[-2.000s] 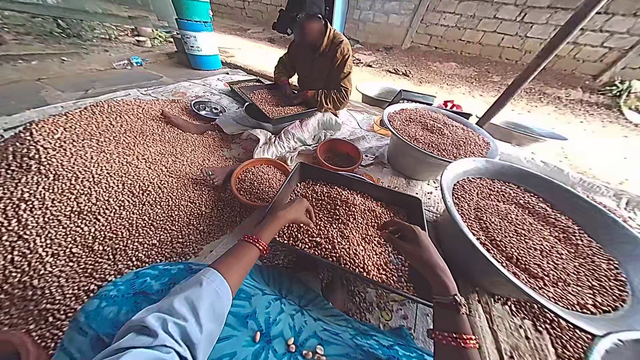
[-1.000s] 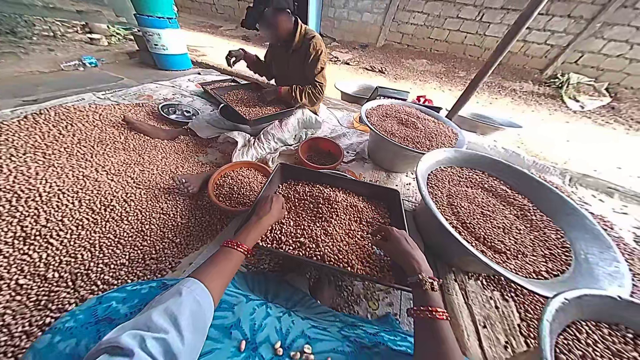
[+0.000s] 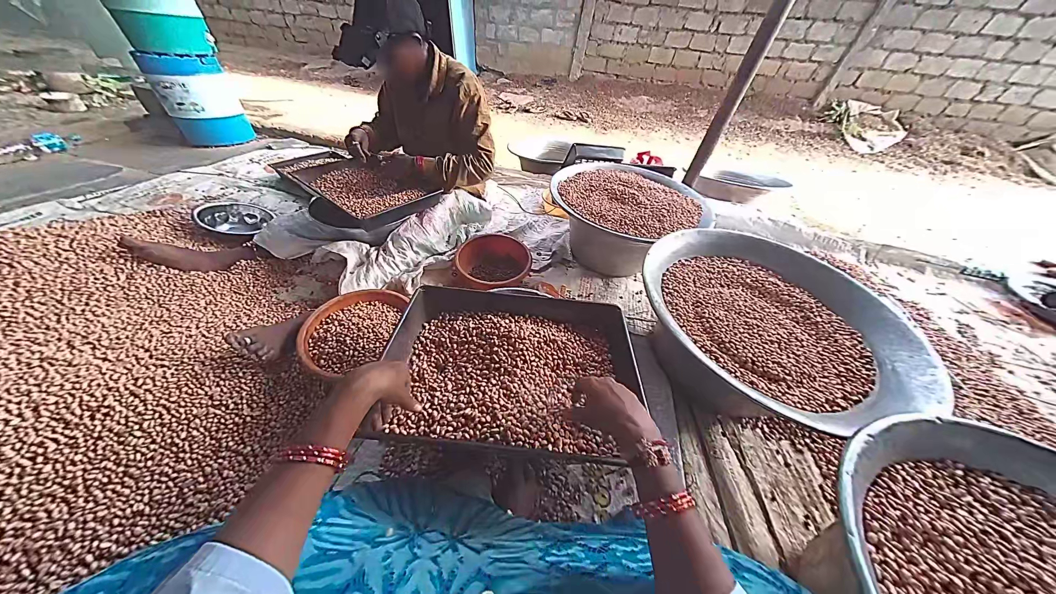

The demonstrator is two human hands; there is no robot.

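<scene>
A dark metal tray (image 3: 626, 351) holding brown nuts or seeds (image 3: 503, 371) stands before me. At its left edge, near the front corner, is my left hand (image 3: 381, 394), thumb over the nuts and other fingers outside the rim; whether it grips the rim I cannot tell. Over the nuts at the right side of the tray is my right hand (image 3: 612, 412), fingers curled, their tips partly hidden. An orange bowl of nuts (image 3: 309, 334) stands beside the tray's left side, and a reddish bowl (image 3: 464, 257) with dark contents is behind it.
A large heap of nuts (image 3: 148, 379) covers the left ground. Metal basins of nuts (image 3: 916, 371) stand at the right, beside a wooden plank (image 3: 734, 478). Across from me a person (image 3: 437, 107) sits with both hands at another tray (image 3: 396, 216). A slanted pole (image 3: 738, 91) rises behind the basins.
My left hand has moved from over the nuts to the tray's left edge. The other person's raised hand has come down to their tray.
</scene>
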